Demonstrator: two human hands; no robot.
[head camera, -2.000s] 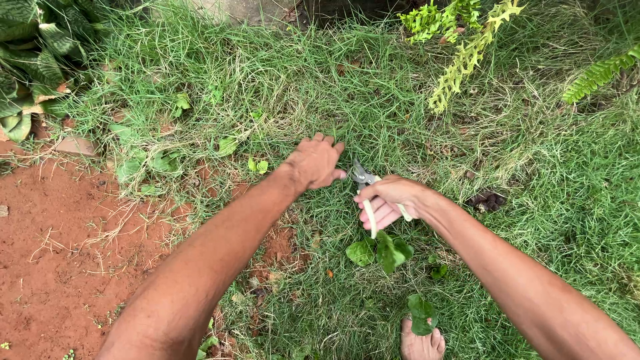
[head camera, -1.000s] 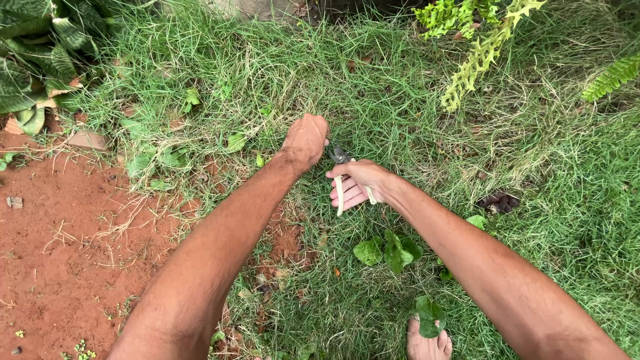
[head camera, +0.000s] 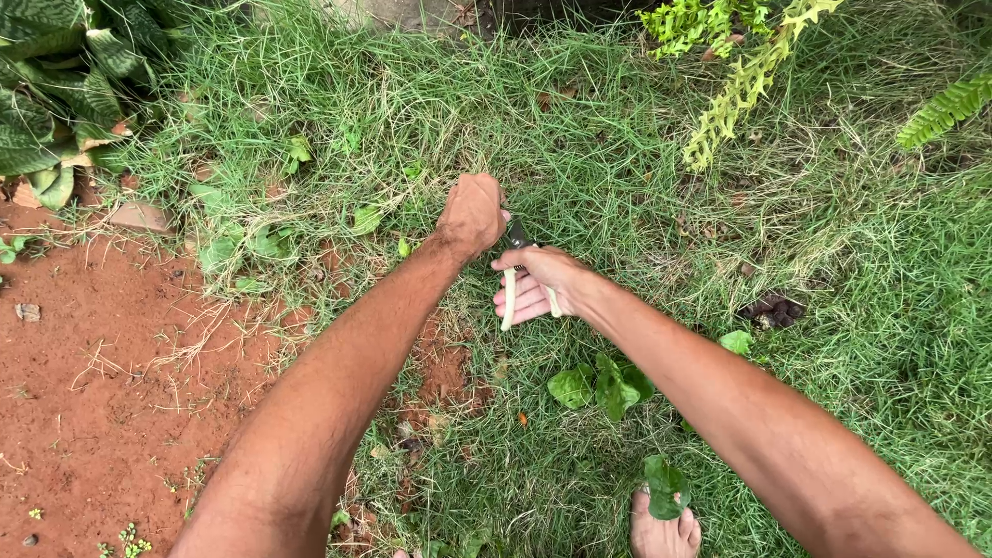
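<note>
My right hand (head camera: 542, 283) holds pruning shears (head camera: 509, 298) with cream handles, palm turned up and fingers spread beneath the parted handles. The metal blades point up and to the left, and their tips reach in beside my left hand (head camera: 473, 213). That hand is closed into a fist low over the grass (head camera: 589, 170), its back toward me. Whatever its fingers grip is mostly hidden; grass blades lie all around it.
Broad green leaves (head camera: 616, 387) lie below my right forearm, and another leaf (head camera: 665, 484) rests over my bare foot (head camera: 659, 535). Red soil (head camera: 139, 387) spreads at left near a brick piece (head camera: 143, 217). Dark-leaved plants (head camera: 54, 85) stand upper left; yellow-green fronds (head camera: 736, 93) hang upper right.
My left hand was spread flat on the grass two seconds ago and is now closed. The right hand keeps hold of the shears, close beside it.
</note>
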